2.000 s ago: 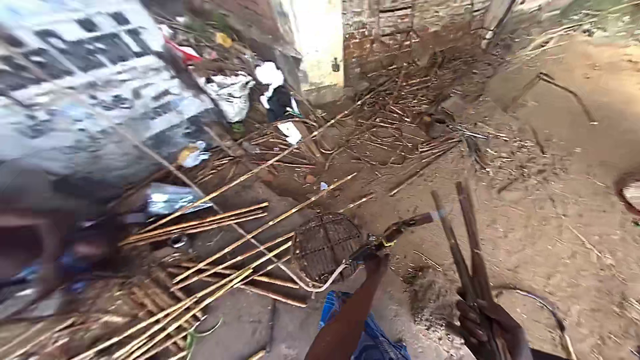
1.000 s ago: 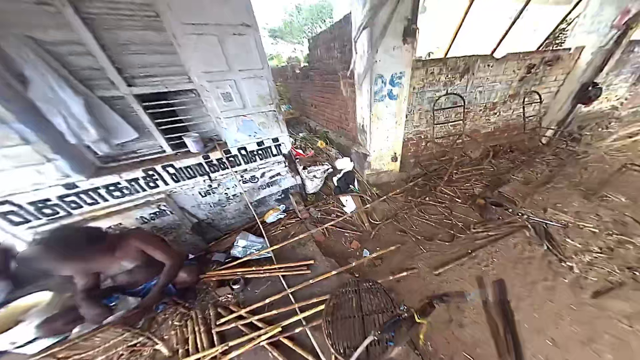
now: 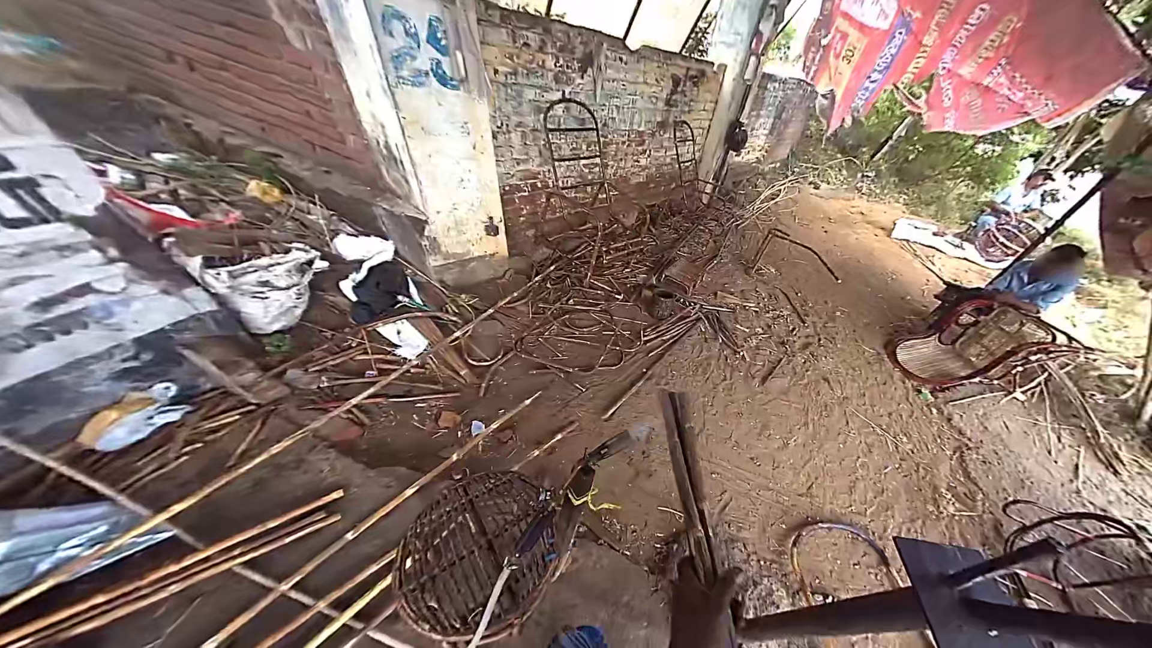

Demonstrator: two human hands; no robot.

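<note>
At the lower middle, my right hand (image 3: 706, 589) grips a small bundle of dark sticks (image 3: 688, 486), which point up and slightly left. My left hand does not show. Left of the bundle, a gas torch (image 3: 598, 454) with a yellow tie and a pale hose (image 3: 490, 603) lies over or beside a round woven cane basket (image 3: 477, 553). Long cane poles (image 3: 378, 526) slant past the basket's left side. A bit of blue cloth (image 3: 579, 637) shows at the bottom edge.
A dark metal frame with a flat plate (image 3: 954, 585) stands at lower right, by a curved cane hoop (image 3: 837, 531). Cane scraps (image 3: 612, 306) lie before the brick wall (image 3: 594, 117). Farther right are a cane chair (image 3: 972, 342) and a seated person (image 3: 1048, 274).
The view has swung up and right. My left arm, seen at the torch two seconds ago, is out of sight. The stick bundle remains in my right hand.
</note>
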